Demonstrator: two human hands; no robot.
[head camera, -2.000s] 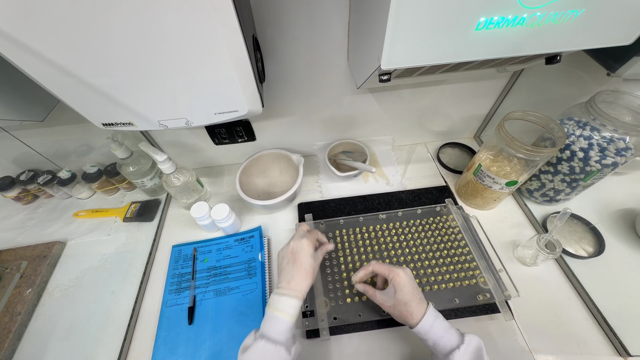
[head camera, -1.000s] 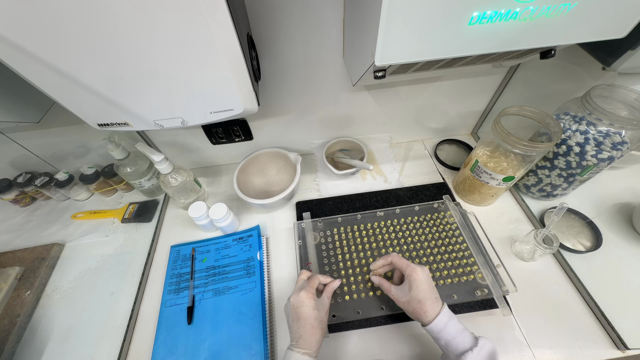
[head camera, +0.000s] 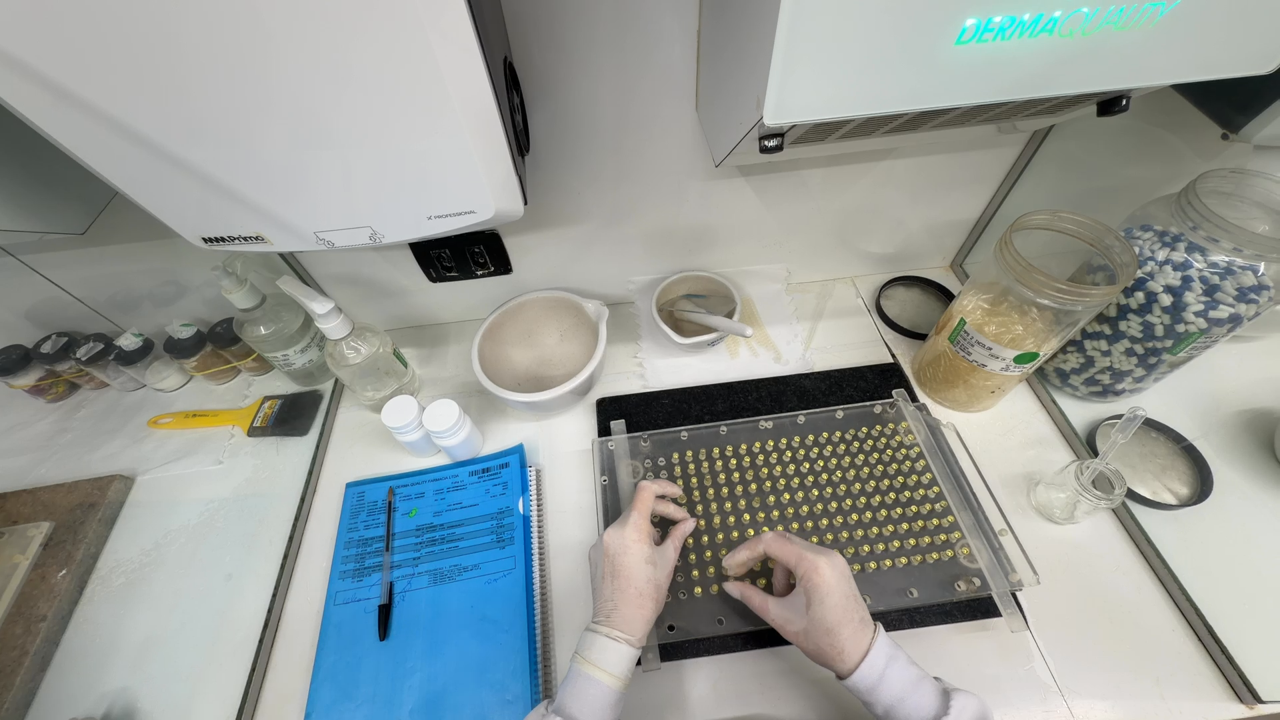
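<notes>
A clear plastic capsule-filling plate (head camera: 740, 612) lies on a black mat (head camera: 750, 392), with rows of yellow-filled capsules standing in its holes. Over the plate's left columns is my left hand (head camera: 640, 560), in a pale glove, thumb and forefinger bent close together; whether they hold anything cannot be made out. My right hand (head camera: 800, 595), also gloved, rests low over the front rows a little right of it. Its thumb and forefinger tips are close together at the capsules, and anything between them is too small to tell.
Behind the plate stand a large mortar (head camera: 540, 350) and a small mortar (head camera: 697, 308) with a pestle. Capsule jars (head camera: 980, 350) and a small glass bottle (head camera: 1075, 492) are at the right. A blue folder (head camera: 430, 640) with a pen, white bottles (head camera: 450, 428) and a brush (head camera: 285, 413) lie left.
My left hand has moved from the plate's front left edge up over its left columns. My right hand has shifted slightly toward the front left of the plate.
</notes>
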